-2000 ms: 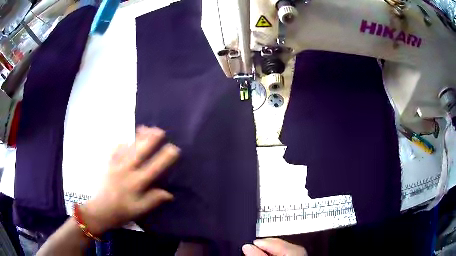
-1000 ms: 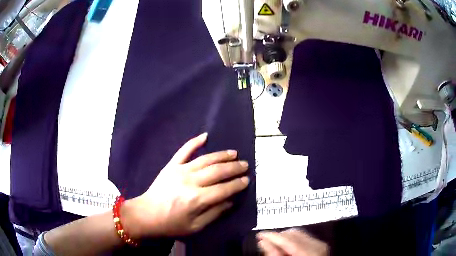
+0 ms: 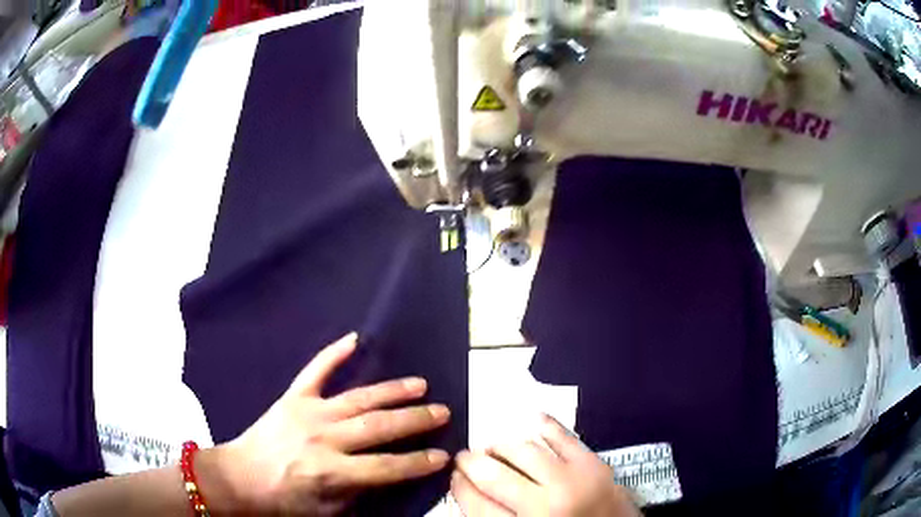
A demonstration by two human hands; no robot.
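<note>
A dark purple fabric panel (image 3: 303, 222) lies on the white table with its right edge under the presser foot (image 3: 449, 234) of the cream sewing machine (image 3: 646, 91). My left hand (image 3: 343, 444) lies flat on the lower part of the panel, fingers spread and pointing right. My right hand (image 3: 540, 475) is at the panel's lower right edge, beside the left fingertips. Its fingers are bent, and whether they pinch the cloth cannot be told. The needle tip is too small to make out.
A long dark strip (image 3: 61, 252) lies at the left. Stepped-edge dark pieces (image 3: 656, 303) lie under the machine arm at the right. A blue bar (image 3: 174, 63) hangs at upper left. Yellow-green handles (image 3: 826, 327) lie near the machine base. Ruler markings (image 3: 646, 471) run along the front edge.
The panel has moved up under the foot and its notched left edge now shows. My left hand has moved right onto the panel from its left side. My right hand has come up onto the table.
</note>
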